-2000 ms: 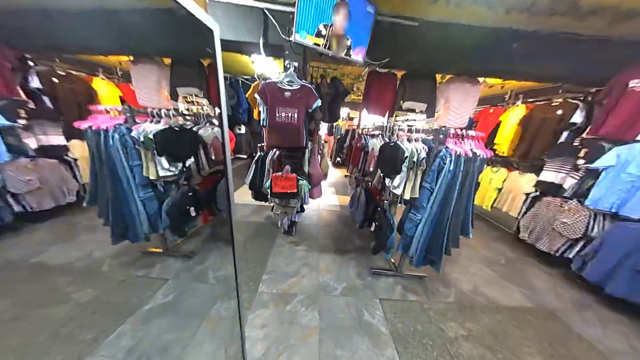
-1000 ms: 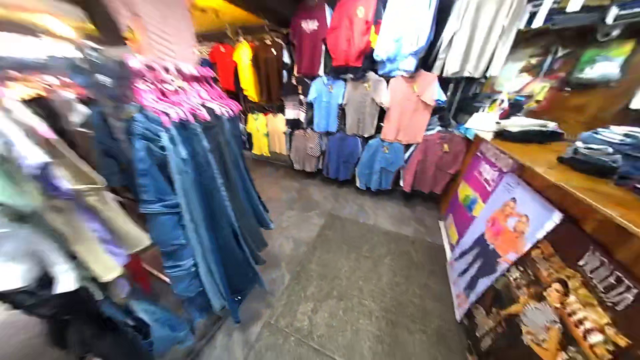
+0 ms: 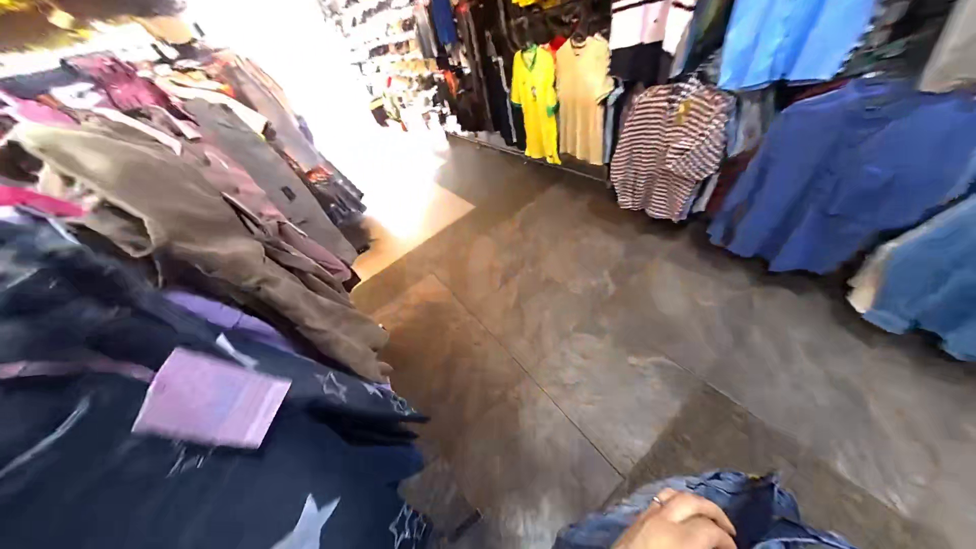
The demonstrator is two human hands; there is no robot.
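At the bottom edge, right of the middle, my right hand [image 3: 679,521] is closed on a blue denim garment [image 3: 751,503]. A ring shows on one finger; the wrist and the garment's lower part are cut off. My left hand is not in view. Dark denim clothes [image 3: 229,480] with pale star shapes hang close by at the left, and a pink-purple tag [image 3: 212,398] lies against them. Brown trousers [image 3: 229,252] hang just beyond, with a bit of purple cloth [image 3: 229,316] between.
Grey floor tiles [image 3: 549,328] run between the hanging clothes at left and a wall display at right. The display holds a yellow shirt [image 3: 536,103], a beige shirt [image 3: 583,99], a striped shirt [image 3: 671,149] and blue shirts [image 3: 846,168]. Bright light falls at the back.
The view has swung round and come close to the hanging clothes and the wall display. My hand with the denim garment has come into view at the bottom; no hand shows earlier.
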